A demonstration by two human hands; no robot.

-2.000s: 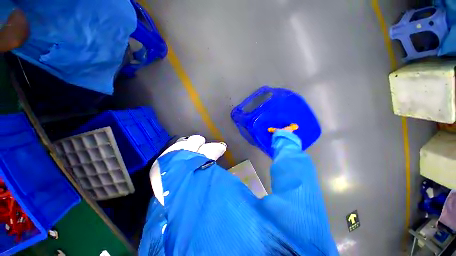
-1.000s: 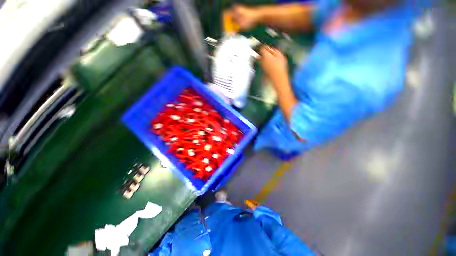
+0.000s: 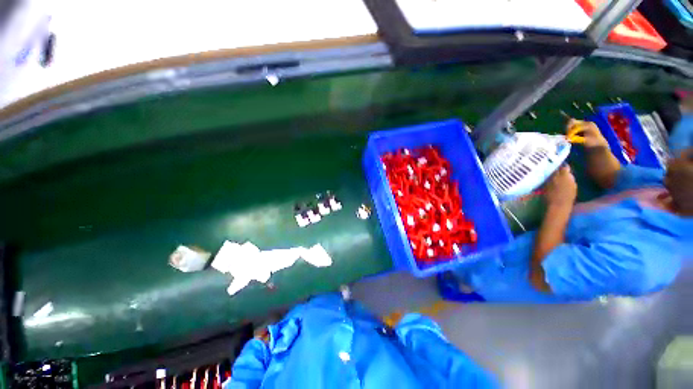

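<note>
A deep blue plastic bin [image 3: 493,201] full of loose red parts [image 3: 431,201] with white ends stands on the green bench, right of centre. A short row of small black-and-white parts [image 3: 318,210] lies left of it, with a small metallic part [image 3: 363,212] beside it. Crumpled white wipes [image 3: 262,262] and a small pale block [image 3: 189,258] lie further left. Only a sliver of my left hand [image 3: 262,334] shows by the sleeve, above a black tray's edge. My right hand [image 3: 391,317] is a small orange-yellow blur beyond my sleeve; its fingers are not readable.
A black compartment tray [image 3: 201,363] with red parts is at the lower left, beside a black pocket tray [image 3: 42,374]. A small fan [image 3: 524,163] stands right of the bin. Another person [image 3: 608,235] in blue works there, near a second blue bin [image 3: 646,148]. A white-topped shelf [image 3: 190,26] runs above.
The view has swung from the floor and a blue stool to the bench. My right hand, earlier over the stool, is now near my body. The bin now shows right of centre.
</note>
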